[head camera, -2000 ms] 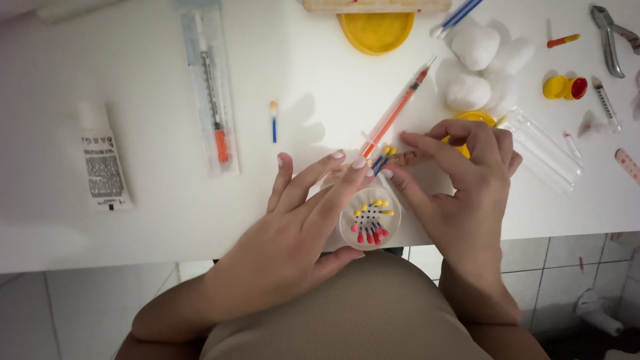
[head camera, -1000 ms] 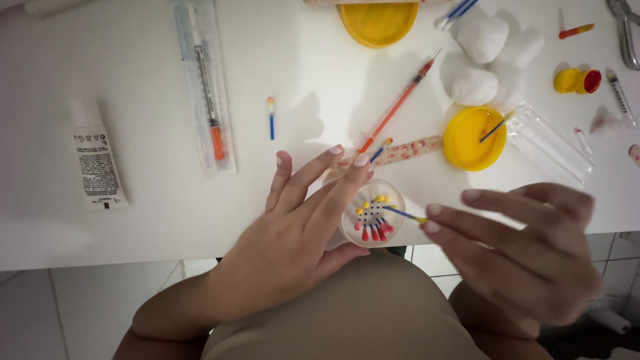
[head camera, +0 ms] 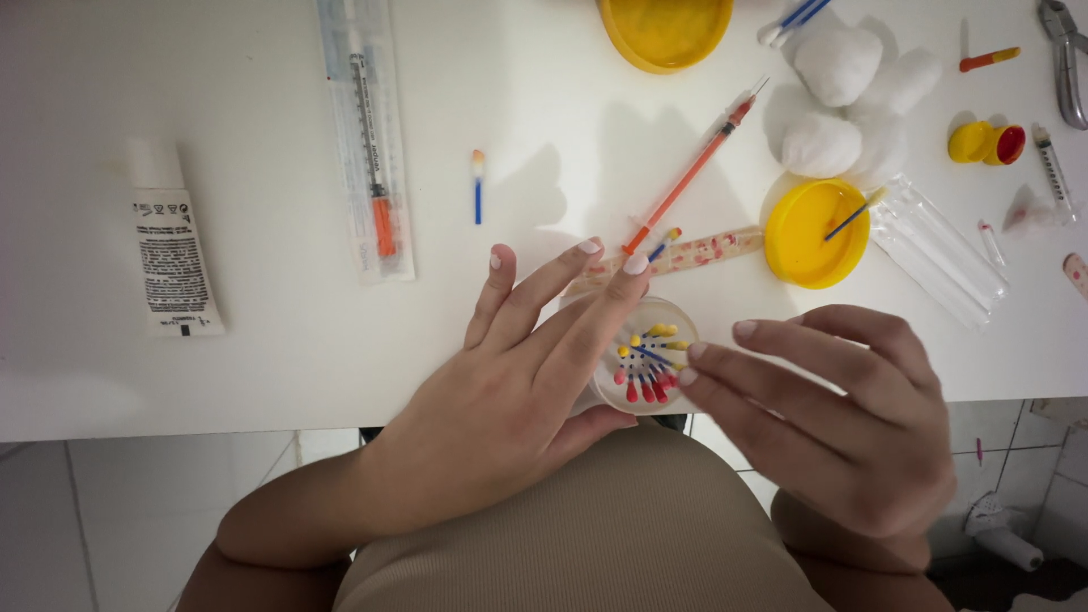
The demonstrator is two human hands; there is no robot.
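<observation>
My left hand (head camera: 501, 382) steadies a round clear container (head camera: 688, 319) at the table's front edge, its thumb and fingers around the rim. Short blue sticks with yellow and red tips, like cut cotton swabs (head camera: 648, 393), stand in a ring in it. Between the fingertips of my right hand (head camera: 816, 408) is a yellow-tipped blue swab (head camera: 653, 354), its stick reaching over the middle of the container. Just beyond my left fingertips lie a stained adhesive strip (head camera: 714, 249), a short blue swab (head camera: 664, 244) and an orange syringe (head camera: 693, 170) with a bare needle.
A yellow lid (head camera: 807, 255) holds a blue swab. Cotton balls (head camera: 837, 64), clear plastic tubes (head camera: 943, 255), small paint pots (head camera: 971, 142), another syringe (head camera: 1054, 174) and metal nippers (head camera: 1067, 64) lie right. Left are a packaged syringe (head camera: 367, 144), a single swab (head camera: 478, 189) and a tube (head camera: 174, 246).
My right hand has moved from beside the adhesive strip to the container's right side, now with a swab in its fingers. The yellow lid it partly covered is in full view. My left hand has stayed in place.
</observation>
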